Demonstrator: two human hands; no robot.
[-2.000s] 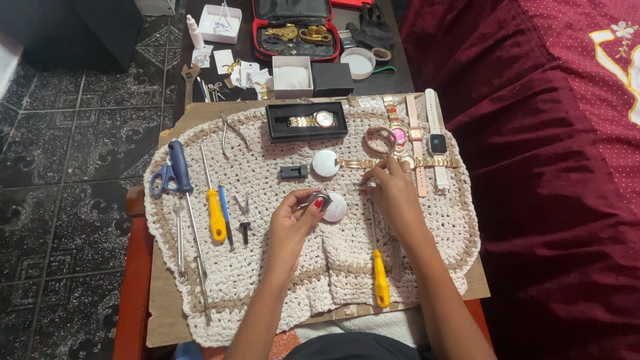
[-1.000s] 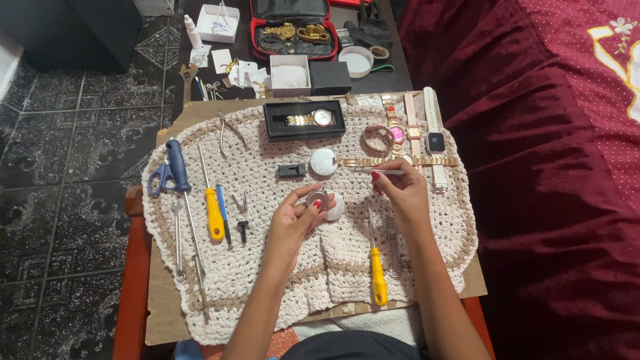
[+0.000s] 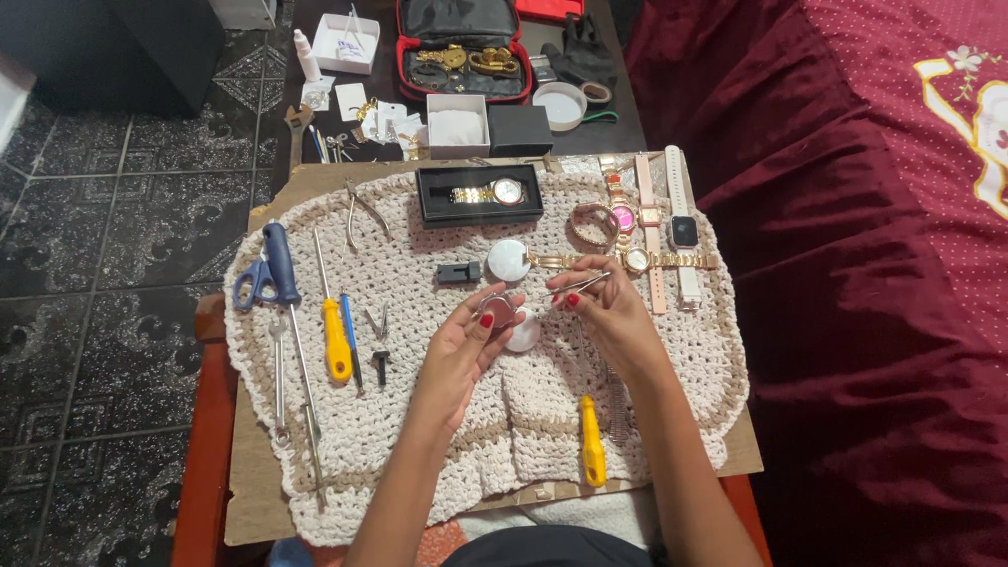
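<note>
My left hand (image 3: pixel 472 339) holds a round watch case (image 3: pixel 497 310) between thumb and fingers, above a white disc (image 3: pixel 523 331) on the crocheted mat. To its right, my right hand (image 3: pixel 602 311) grips slim metal tweezers (image 3: pixel 581 284), their tips toward the case but apart from it. Another white disc (image 3: pixel 509 261) lies just beyond my left hand, beside a black plastic watch tool (image 3: pixel 458 273). A gold-coloured watch (image 3: pixel 636 259) lies beyond my right hand. Nearer me are a yellow-handled screwdriver (image 3: pixel 592 441) and a metal link bracelet (image 3: pixel 617 405), partly hidden by my right forearm.
Boxed watch (image 3: pixel 508 191), smartwatch (image 3: pixel 683 232) and pliers (image 3: pixel 366 213) lie on the mat's far side. On its left are scissors (image 3: pixel 254 283), a screwdriver (image 3: pixel 337 339) and a wrench (image 3: pixel 279 378). Behind stand an open red-edged case (image 3: pixel 461 94) and small boxes (image 3: pixel 458 150).
My right hand was lowered by the gold-coloured watch; it has since lifted the tweezers and turned them toward the watch case. My left hand keeps its hold on the case.
</note>
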